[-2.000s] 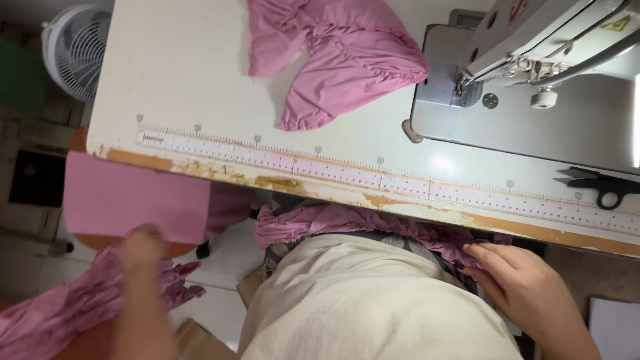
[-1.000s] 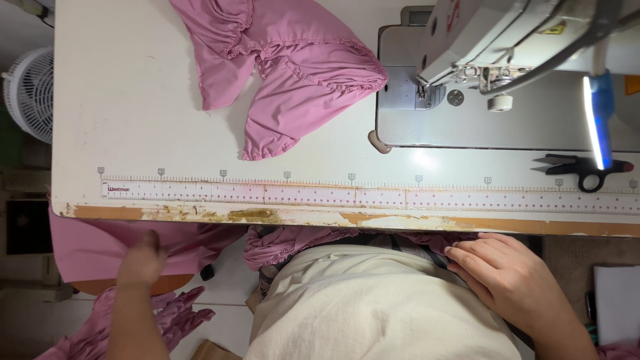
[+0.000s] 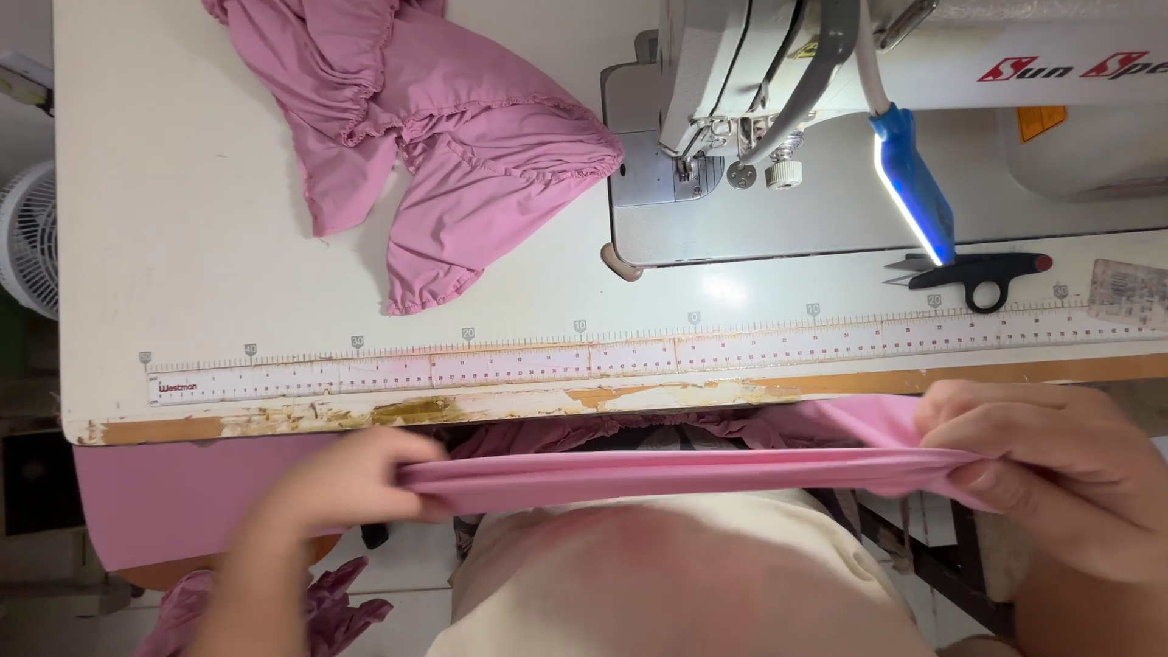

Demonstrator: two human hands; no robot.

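A strip of pink fabric (image 3: 675, 476) is stretched between my two hands, just off the table's front edge and above my lap. My left hand (image 3: 365, 479), somewhat blurred, grips its left end. At the right end, my right hand (image 3: 1040, 465) pinches the cloth between thumb and fingers, with a fold of it rising behind. Gathered pink fabric (image 3: 584, 431) lies across my lap, partly hidden by the strip. On the table rests a pink garment piece (image 3: 493, 173) with gathered seams, its right tip by the sewing machine's needle plate.
The sewing machine (image 3: 712, 91) carries a lit blue lamp (image 3: 912, 182). Black-handled thread snips (image 3: 981, 274) lie near a measuring tape (image 3: 547, 363) fixed along the table edge. Flat pink fabric (image 3: 201, 493) and crumpled pink fabric (image 3: 342, 607) are at lower left, a fan (image 3: 32, 242) at far left.
My left hand has moved right from the flat pink fabric at the left. My right hand has come up from the lap, and a pink strip is now held between both hands.
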